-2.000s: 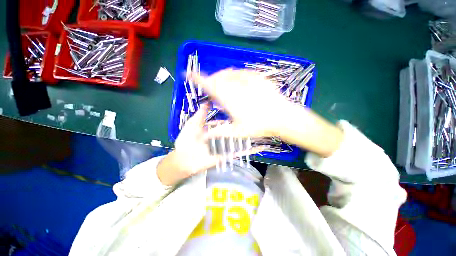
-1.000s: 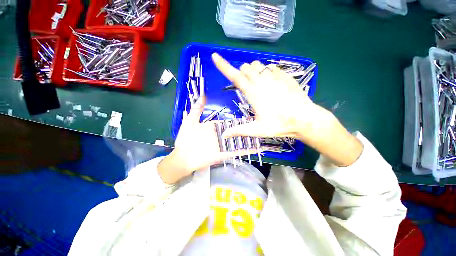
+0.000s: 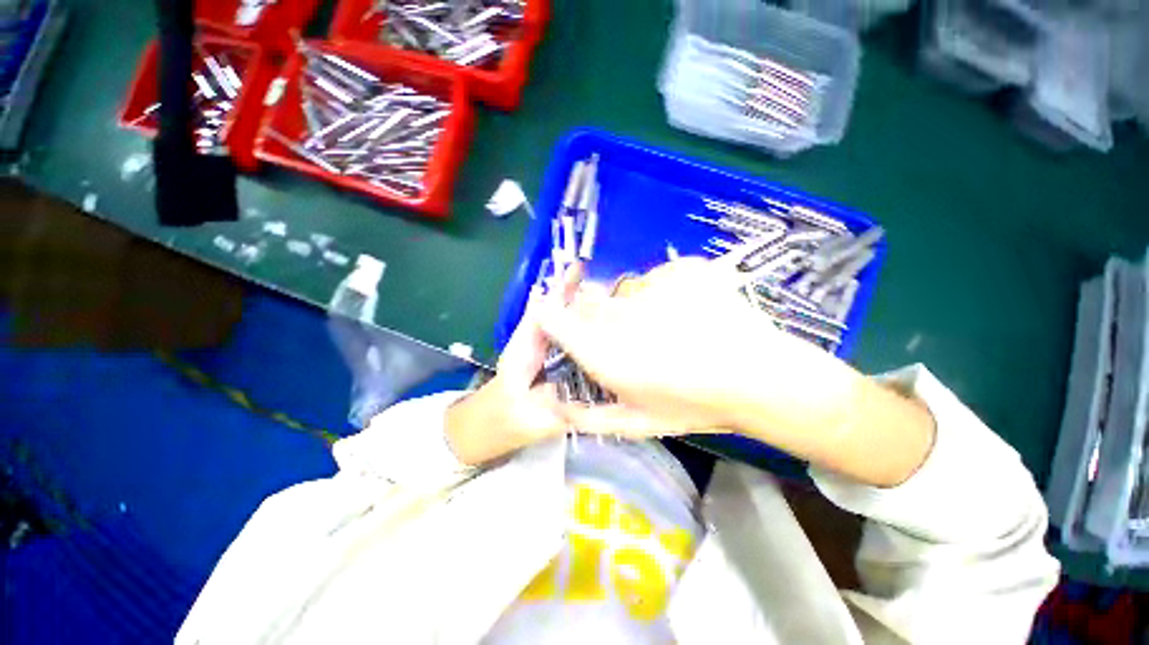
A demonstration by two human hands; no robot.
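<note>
My left hand (image 3: 514,406) and my right hand (image 3: 687,347) are together over the near left part of the blue tray (image 3: 643,189). Both are closed around a row of silver metal pins (image 3: 571,378); my right hand covers most of the row. Thin stems show below the hands. In the tray, a loose pile of pins (image 3: 806,271) lies at the right and a smaller group (image 3: 577,214) at the left. Whether my right hand also holds the dark stick is hidden.
Red bins (image 3: 450,158) with pins stand at the upper left, beside a black arm (image 3: 195,189). A clear box (image 3: 838,107) with pins stands beyond the tray. A white slip (image 3: 507,198) and clear bottle (image 3: 362,284) lie left. Translucent trays (image 3: 1094,403) stand at the right.
My right hand has come down and left onto the pin row, closing over it beside my left hand. The view has turned, so the bench things appear shifted right and tilted.
</note>
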